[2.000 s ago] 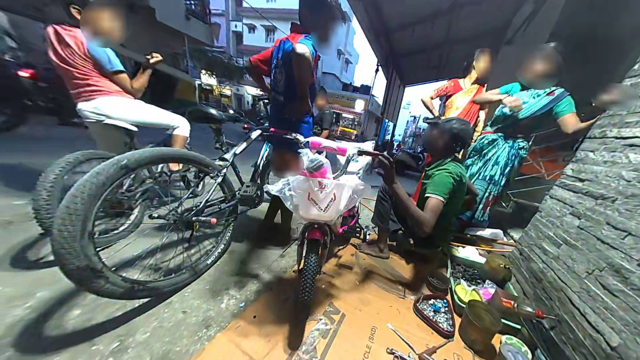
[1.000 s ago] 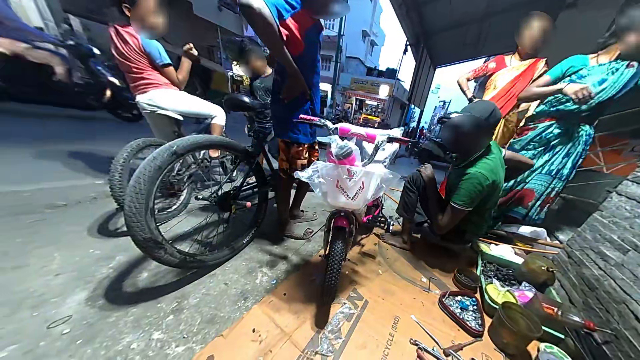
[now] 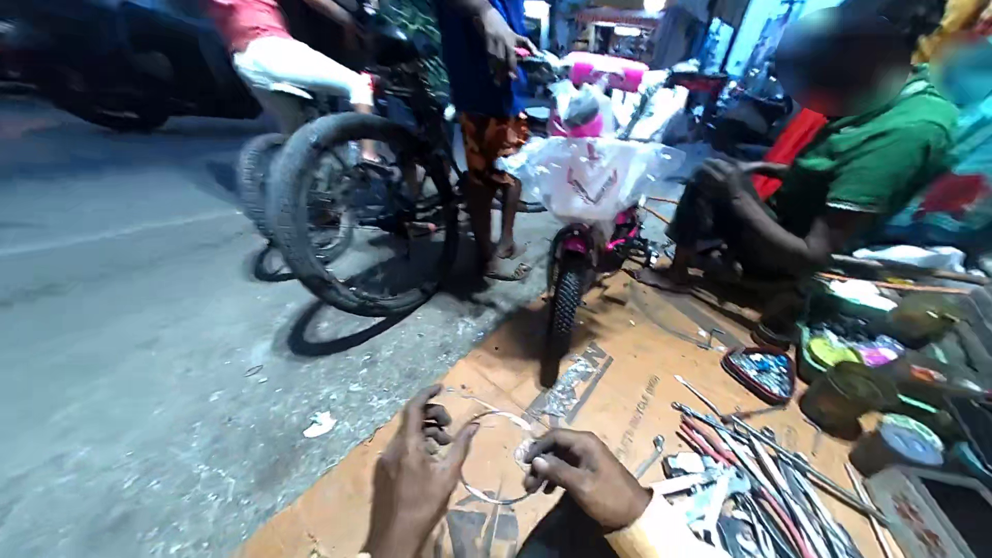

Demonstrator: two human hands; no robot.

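Over the flat cardboard, my right hand pinches a thin ring-shaped loop of pale wire or strip between thumb and fingers. My left hand is raised at the loop's left side, its fingers apart and curved; whether it touches the loop is unclear. Beyond both hands stands a small pink bicycle, its knobby front tyre on the cardboard and a clear plastic wrap over its front. A pile of wrenches and pliers lies to the right of my right hand.
A larger bicycle's wheel stands on the pavement at left, near a standing person. A person in a green shirt sits at right. Near them are a tray of small metal parts, tins and a grey box.
Both my hands have come into view, with the wire loop in the right one. The view has tilted down, bringing more of the tool pile into sight.
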